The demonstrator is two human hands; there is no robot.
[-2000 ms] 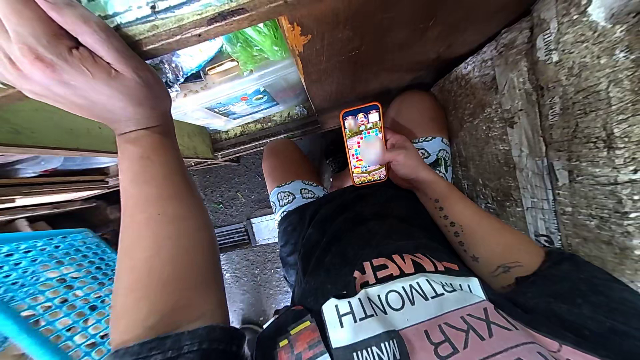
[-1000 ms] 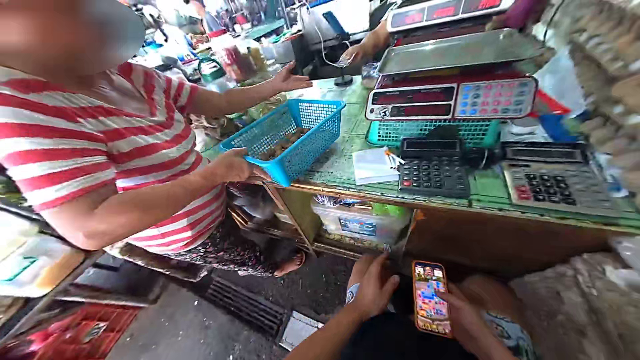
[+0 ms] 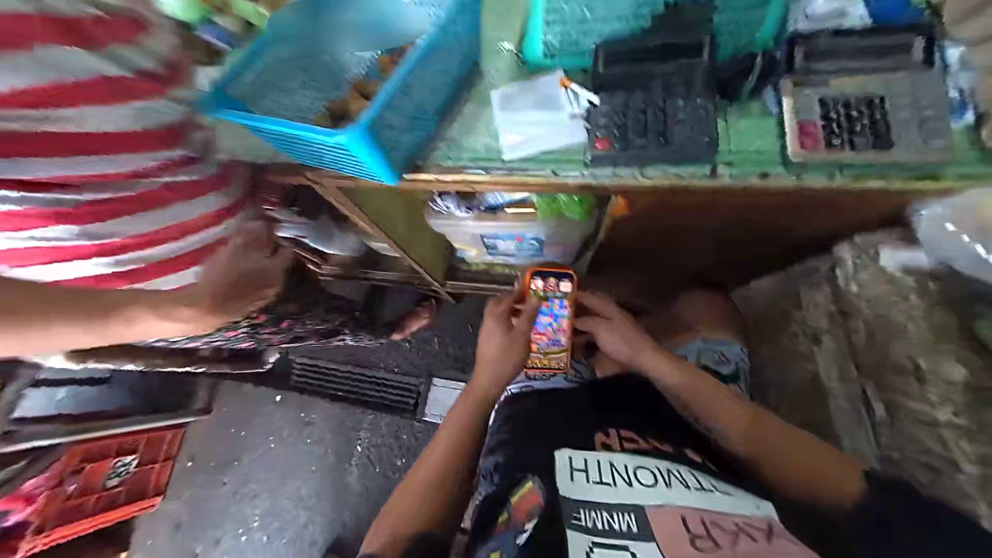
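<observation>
A smartphone in an orange case (image 3: 551,322) is upright above my lap, its screen lit with a colourful picture. My left hand (image 3: 505,335) wraps its left edge, with the thumb near the screen. On the phone's right side, my right hand (image 3: 614,329) has its fingers at the edge; how firmly it grips is blurred. Both forearms rest close to my black printed shirt (image 3: 620,434).
A person in a striped shirt (image 3: 101,155) stands at left beside a blue plastic basket (image 3: 380,139) with brown items. The green counter (image 3: 465,147) bears paper (image 3: 539,116) and two calculators (image 3: 655,116). Below are a plastic container (image 3: 515,236) and a red crate (image 3: 108,488).
My left hand, raised at upper left two seconds ago and beside the phone one second ago, is now on the phone. The view has tilted down from the counter. The person's hand has left the basket.
</observation>
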